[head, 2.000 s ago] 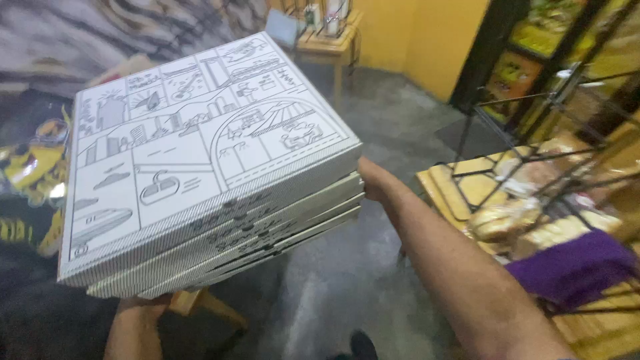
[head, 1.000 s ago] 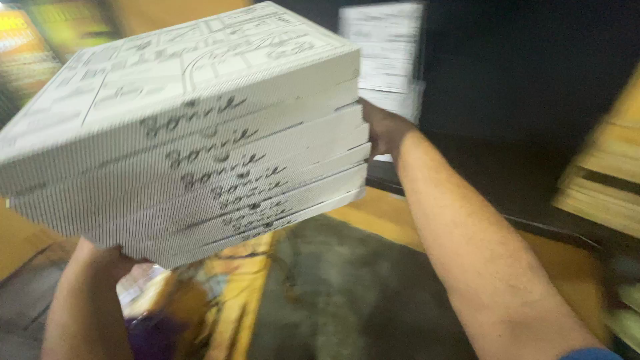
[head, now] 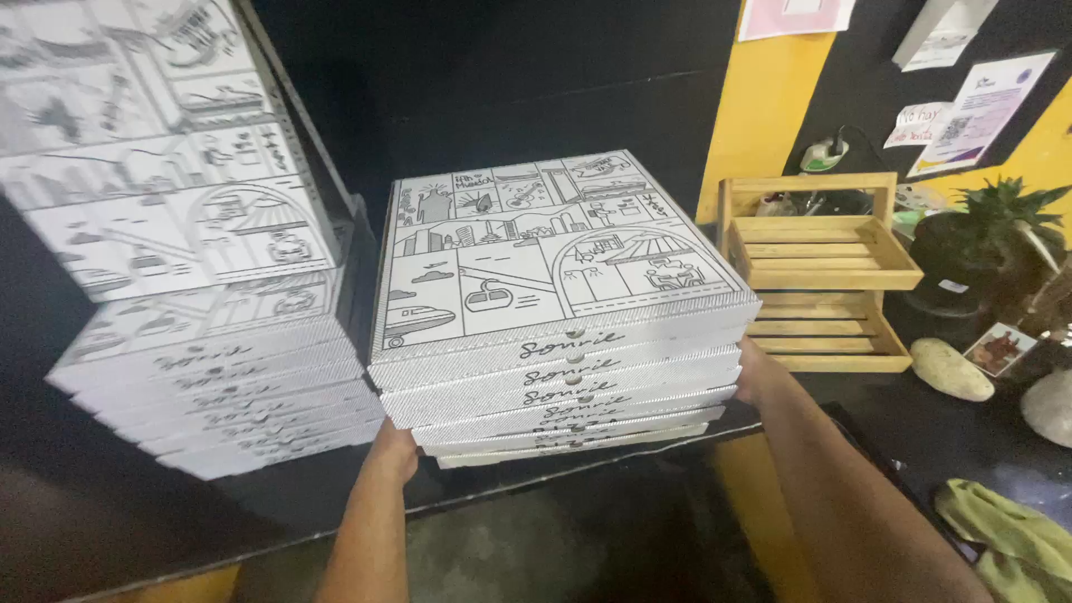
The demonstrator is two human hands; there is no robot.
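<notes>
A stack of several white cardboard pizza boxes [head: 553, 251], printed with black line drawings and lettering, fills the middle of the view over a black counter. My left hand [head: 400, 448] grips its lower left side, with the fingers hidden under or behind the boxes. At the lower right side my right hand [head: 758, 368] holds the stack, its fingers also mostly hidden. The boxes lie flat on one another, slightly offset. Whether the stack touches the counter cannot be told. Left of it stands another stack of matching pizza boxes [head: 251, 368], with a box tilted up on top.
Right on the black counter [head: 854, 402] stands a two-tier slatted wooden rack [head: 812, 276]. Beyond it are a potted plant [head: 988, 226], a pale stone-like object [head: 952, 368], a small picture [head: 1001, 349] and a green cloth [head: 1005, 528]. Papers hang on the black and yellow wall.
The view has swung from a room with wooden tables to a black counter. The held stack now appears beside another stack of boxes. Both hands have stayed on its sides.
</notes>
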